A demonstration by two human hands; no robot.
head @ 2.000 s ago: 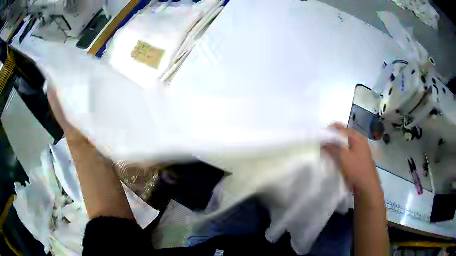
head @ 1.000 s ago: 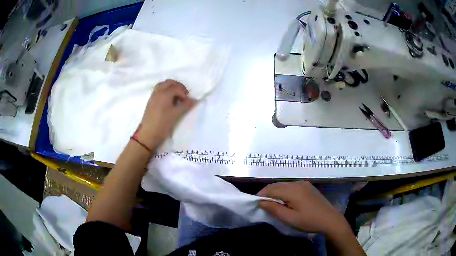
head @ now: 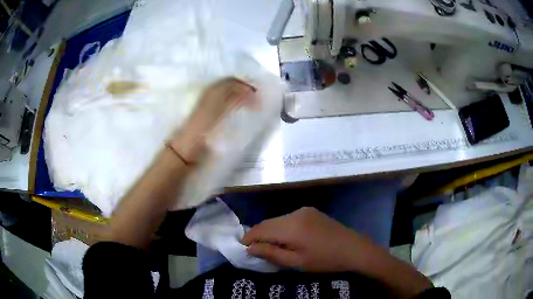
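Note:
A large white cloth panel [head: 87, 134] lies spread on the left of the table and over the blue tray; its right part is blurred. A tan ticket [head: 125, 87] shows on it. My left hand [head: 225, 105] is blurred, over the cloth's right part; whether its fingers pinch the cloth cannot be told. My right hand [head: 292, 239] is low in front of my body, its fingers closed on a small white piece [head: 219, 230] that hangs to the left above my lap.
The sewing machine [head: 409, 23] stands at upper right, with black-handled scissors [head: 379, 51] and pink-handled snips [head: 412, 101] on its bed. A phone [head: 484, 119] lies at right. White bundles [head: 467, 239] are at lower right; the blue tray's wooden edge [head: 44, 117] is at left.
My left hand has moved right, and the large cloth's edge now reaches close to the machine bed. My right hand still holds the small piece, now lower and further left. The view has shifted.

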